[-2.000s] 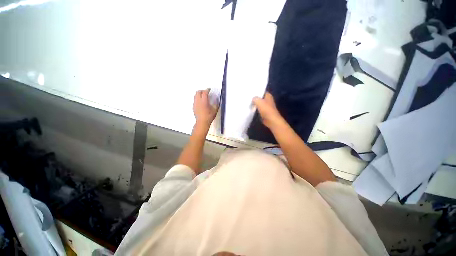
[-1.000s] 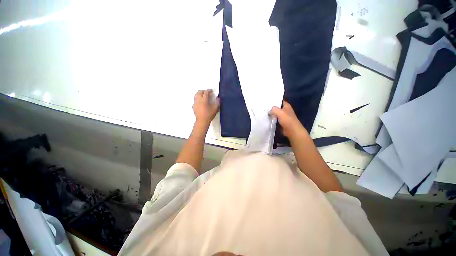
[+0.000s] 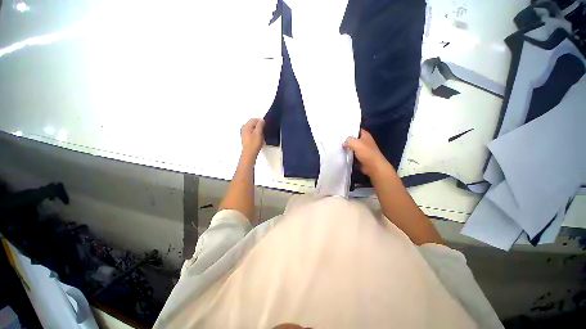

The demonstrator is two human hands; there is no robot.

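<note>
A long stack of dark navy panels lies on the white table, running away from me. A white pattern piece lies over its left part, its near end bent at the table edge. My right hand grips the right edge of the white piece near that end. My left hand holds the lifted left edge of a dark panel, pulled a little away from the navy panel beside it. Fingers under the edges are hidden.
White and dark cut pieces are heaped at the right. A curled grey and dark strip and small dark scraps lie between. A dark strip runs along the near edge. Dark scraps cover the floor at lower left.
The white piece's near end has shifted right and bent toward me with my right hand, baring navy fabric on its left. My left hand has moved slightly left, lifting a dark edge.
</note>
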